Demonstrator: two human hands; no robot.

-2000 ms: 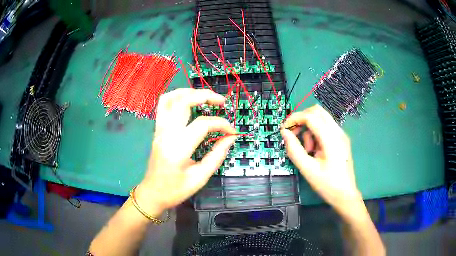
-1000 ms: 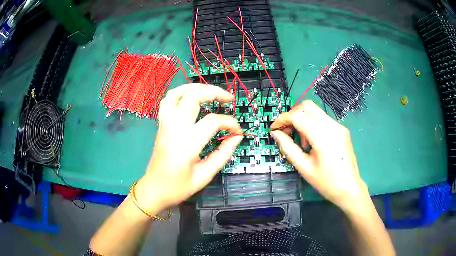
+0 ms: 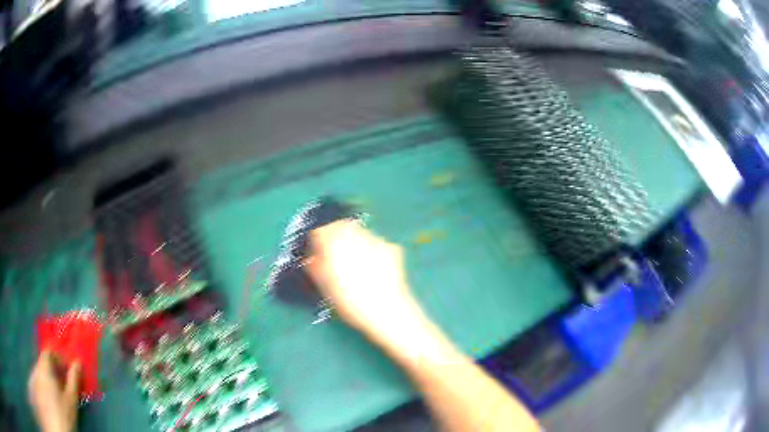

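Observation:
The view is strongly blurred. My right hand (image 3: 358, 274) is over the pile of black lead wires (image 3: 295, 266); its fingertips are hidden, so I cannot tell if it grips any. My left hand (image 3: 55, 392), small at the lower left, is at the near side of the red lead wire pile (image 3: 77, 337); its grip is unclear. The green PCB panel (image 3: 202, 363) lies at the lower left on the black slotted rack (image 3: 147, 207), with a single PCB strip (image 3: 160, 305) above it and blurred red wires around the strip.
A black ribbed upright rack (image 3: 556, 160) stands to the right on the green mat (image 3: 472, 287). Small yellow loops (image 3: 430, 237) lie on the mat. A white-framed item (image 3: 687, 135) is at the far right. Blue plastic (image 3: 599, 325) shows below the bench edge.
The view has swung to the right and tilted. My hands have left the PCB panel and moved apart, my right to the black wire pile and my left to the red wire pile.

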